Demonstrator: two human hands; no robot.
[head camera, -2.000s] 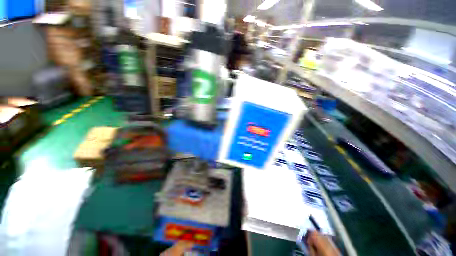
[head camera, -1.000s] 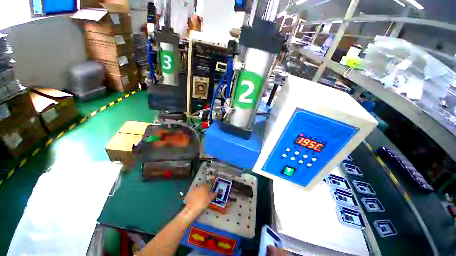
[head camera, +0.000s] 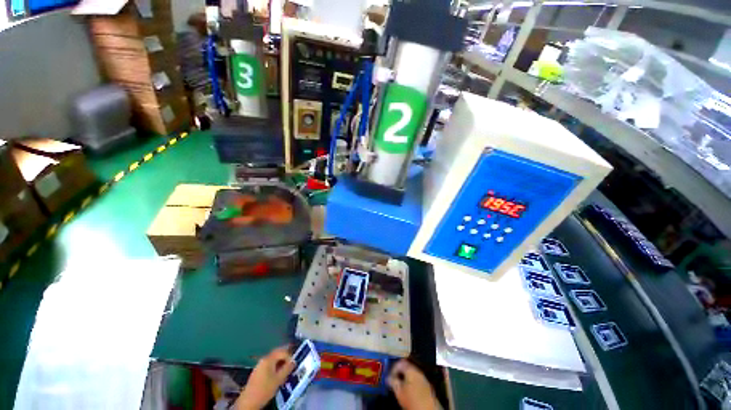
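Observation:
A dark-and-white panel (head camera: 351, 290) lies in the small orange-red fixture (head camera: 348, 315) on the silvery plate with holes (head camera: 309, 314). My left hand (head camera: 268, 376) is at the bottom edge, left of the press base (head camera: 325, 370), and grips a second panel (head camera: 298, 378), tilted, by its left side. My right hand (head camera: 410, 386) is at the bottom edge by the right end of the press base, fingers curled together, with nothing visible in it. Both hands are partly cut off by the frame.
The temperature controller (head camera: 501, 212) stands right of the press cylinder (head camera: 397, 120). White sheets (head camera: 489, 340) with panels lie right of the press, beside the green conveyor (head camera: 633, 344). A dark bin (head camera: 256, 236), a cardboard box (head camera: 183, 220) and white sheets (head camera: 92, 336) are at left.
My left hand has moved back from the fixture and now holds a panel low in front. My right hand, which held a panel, has moved beside the press base and shows none.

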